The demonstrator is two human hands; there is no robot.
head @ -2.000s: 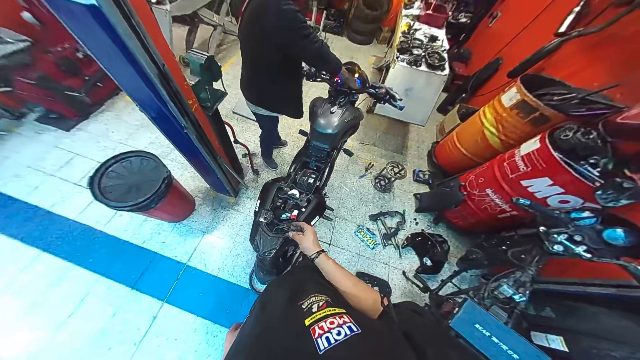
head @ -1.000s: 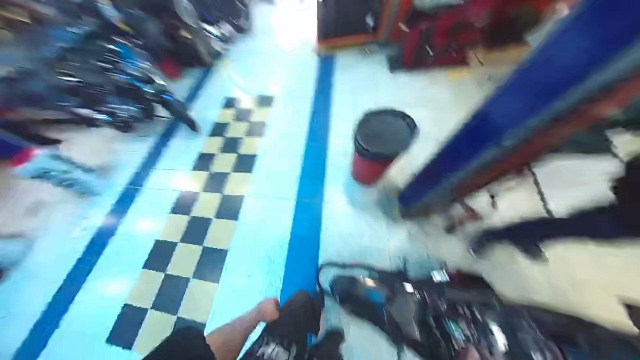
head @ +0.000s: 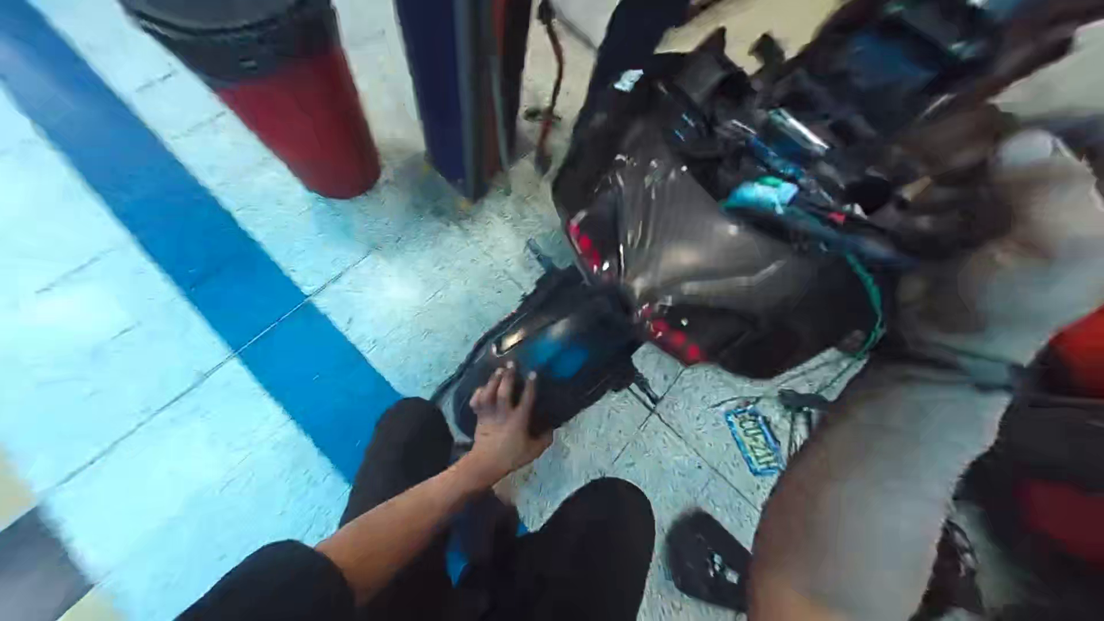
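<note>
My left hand [head: 509, 423] lies on the black rear mudguard [head: 569, 345] of the motorcycle, its fingers apart and closed around nothing. Above the mudguard is the dark tail fairing [head: 690, 241], with red tail-light strips on both sides. Wiring and parts show in the exposed seat area, with a light-blue item [head: 763, 194] among them. A green wire [head: 867, 293] hangs down the fairing's right side. My right arm reaches up along the right side of the motorcycle. My right hand [head: 1035, 207] is a blur near the exposed parts, and its fingers cannot be made out.
A red bin [head: 310, 129] with a black lid stands at upper left, beside a blue post [head: 448, 95]. A licence plate [head: 755, 440] lies on the tiled floor, right of the mudguard, near some dark parts. My knees are close below the motorcycle's tail.
The view has swung widely, and the motorcycle's tail now fills much more of it. My left hand, low and off the motorcycle one second ago, is now on the mudguard.
</note>
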